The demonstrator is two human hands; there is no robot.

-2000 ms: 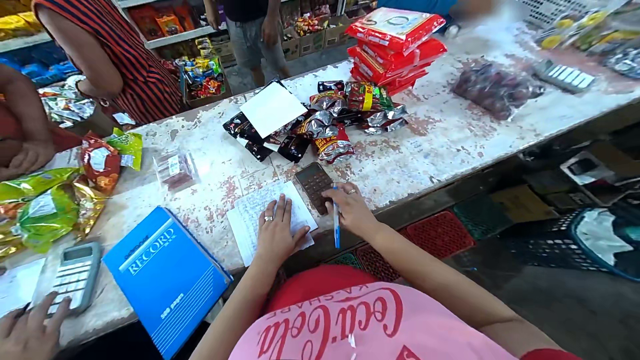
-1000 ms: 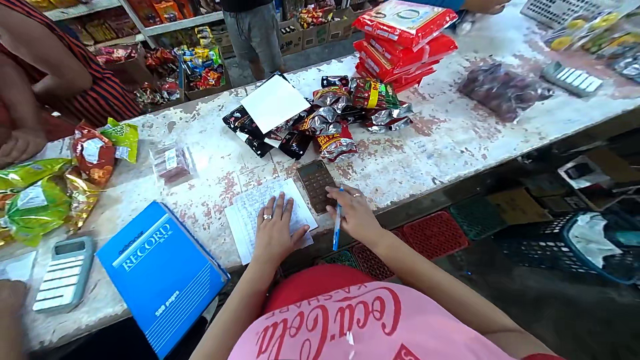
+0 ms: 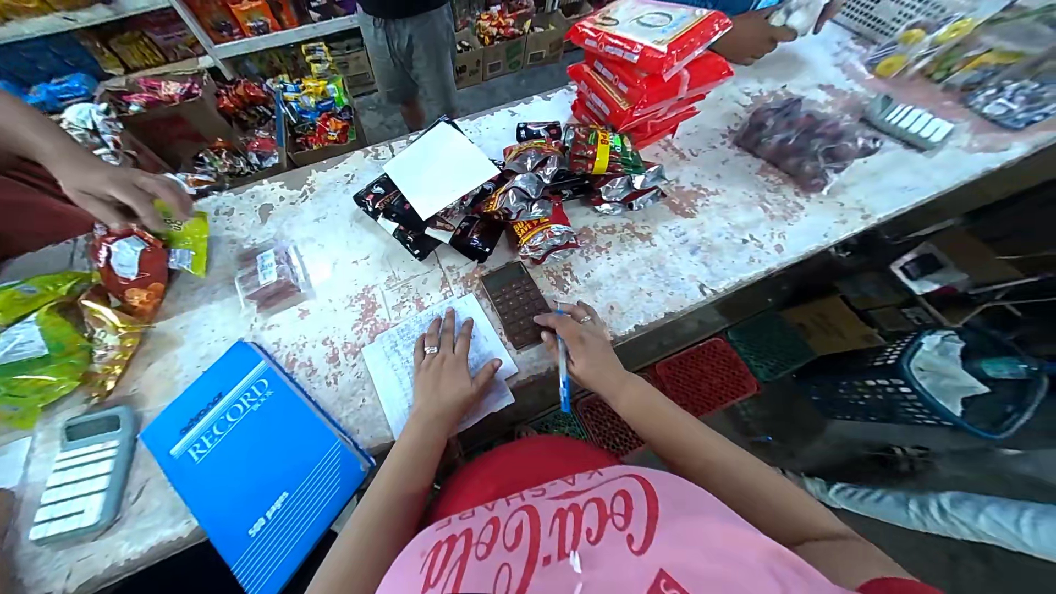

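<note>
My left hand point(image 3: 448, 371) lies with fingers apart on handwritten paper sheets point(image 3: 396, 351) at the counter's near edge. My right hand point(image 3: 584, 342) holds a blue pen point(image 3: 563, 375), with a finger on the keys of a dark brown calculator point(image 3: 513, 297) just right of the paper. Beyond the calculator is a heap of dark and silver snack packets point(image 3: 528, 194), with a blank white sheet point(image 3: 440, 169) on its left part. A blue record book point(image 3: 256, 470) lies left of my left hand, and a grey calculator point(image 3: 87, 474) is left of the book.
Red packages point(image 3: 648, 74) are stacked at the counter's back. A bag of dark red items point(image 3: 804, 144) and another calculator point(image 3: 910, 122) are to the right. Green and red snack bags point(image 3: 128, 264) lie left, near another person's hand point(image 3: 115, 194). A basket point(image 3: 932, 379) stands on the floor at right.
At the left, another person's hand has come over the snack bags. A person's pale trouser leg now shows at the lower right. My hands have stayed by the paper and the brown calculator.
</note>
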